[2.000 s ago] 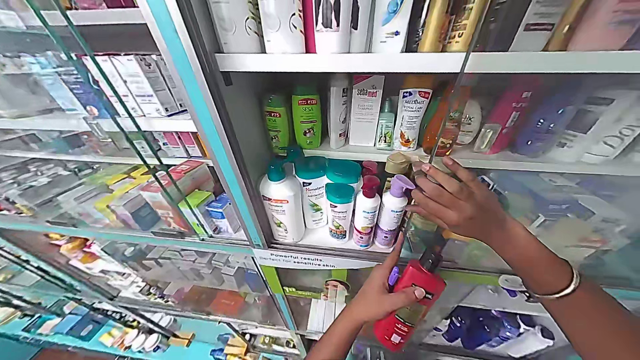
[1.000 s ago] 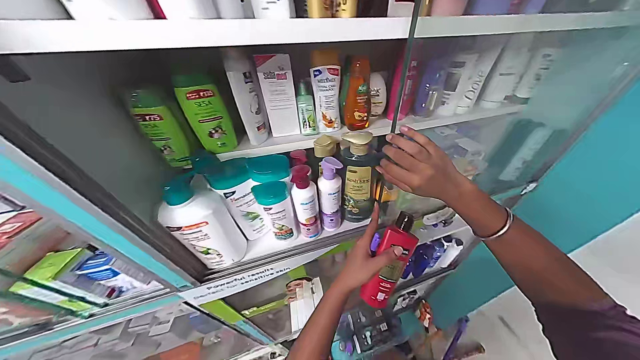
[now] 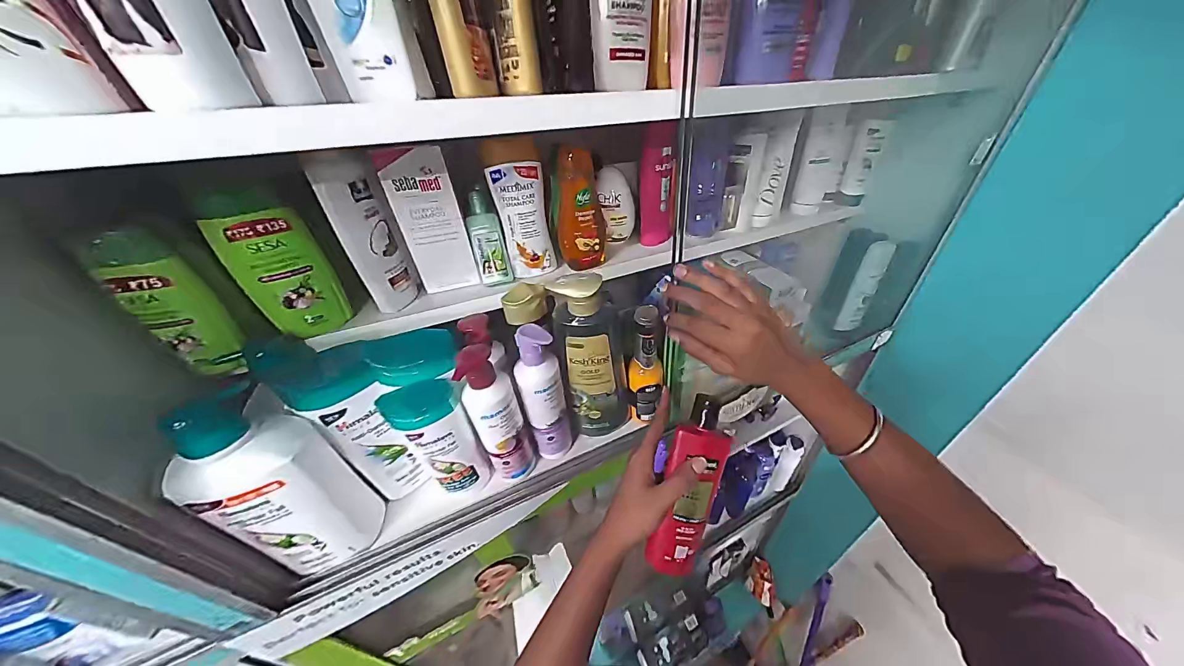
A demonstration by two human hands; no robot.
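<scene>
My left hand grips a red bottle with a black cap, tilted in front of the lower shelf edge, one finger pointing up by the glass. With spread fingers my right hand touches the edge of the sliding glass door. Just left of that edge, on the lower shelf, stand a small amber bottle with a black cap, a dark pump bottle with a gold top and a white bottle with a purple pump.
White bottles with teal caps crowd the lower shelf's left end. Green shampoo bottles, a white carton and an orange bottle occupy the middle shelf. Glass covers the right side, beside a teal wall panel.
My right hand has moved right with the glass edge, uncovering the dark pump bottle and then the amber bottle. The red bottle stays in my left hand. The view has swung right and closer.
</scene>
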